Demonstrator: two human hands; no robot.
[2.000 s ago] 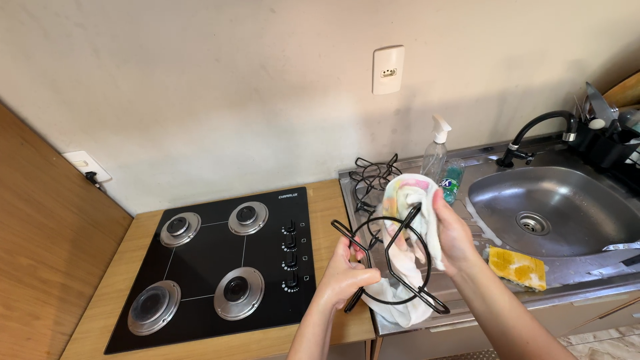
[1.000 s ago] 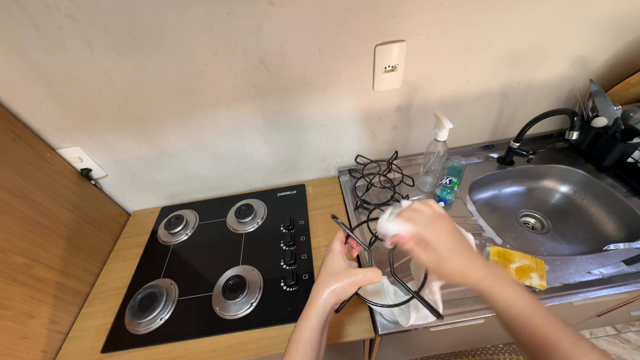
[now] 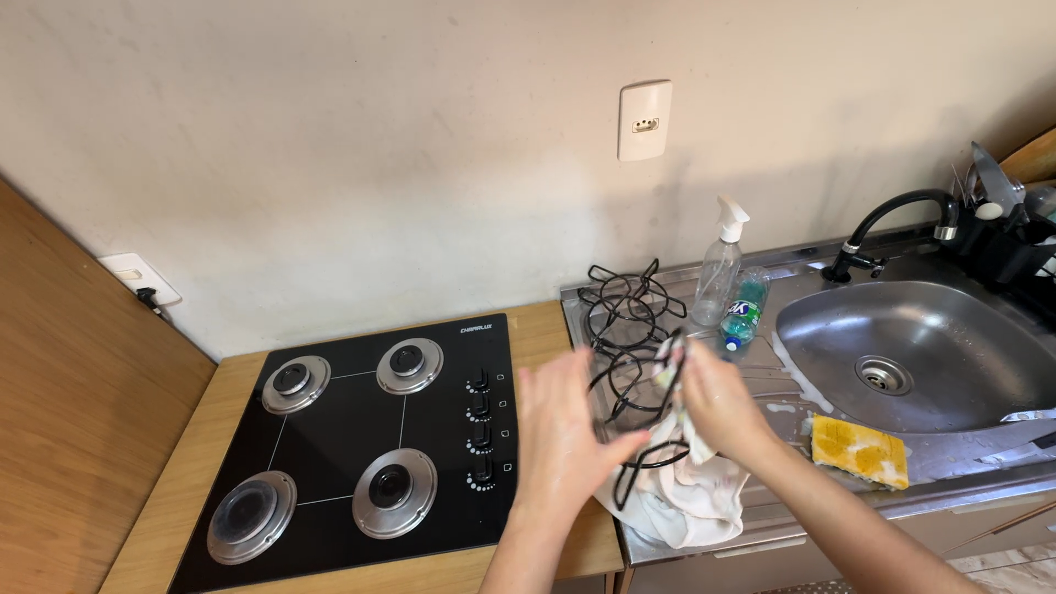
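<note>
My right hand [image 3: 716,396] grips a white patterned cloth [image 3: 689,499] around the right side of a black wire pan support [image 3: 652,455]. The cloth's lower part hangs over the front edge of the steel drainboard. My left hand [image 3: 565,429] is blurred, fingers spread, beside the left of that pan support; whether its thumb touches the wire cannot be told. Behind the hands, more black wire pan supports [image 3: 623,309] lie on the drainboard. To the left is a black glass cooktop [image 3: 342,437] with its burners bare of supports.
A clear spray bottle [image 3: 716,276] and a green detergent bottle [image 3: 745,309] stand behind my right hand. A wet yellow sponge [image 3: 860,451] lies before the steel sink [image 3: 895,355]. A black faucet [image 3: 891,216] and a black utensil holder [image 3: 1011,243] are at the right. A wooden panel [image 3: 74,396] borders the left.
The pan support has turned from facing the camera to a steeper tilt. My left hand has opened from its grip on the wire. My right hand has stayed at the cloth.
</note>
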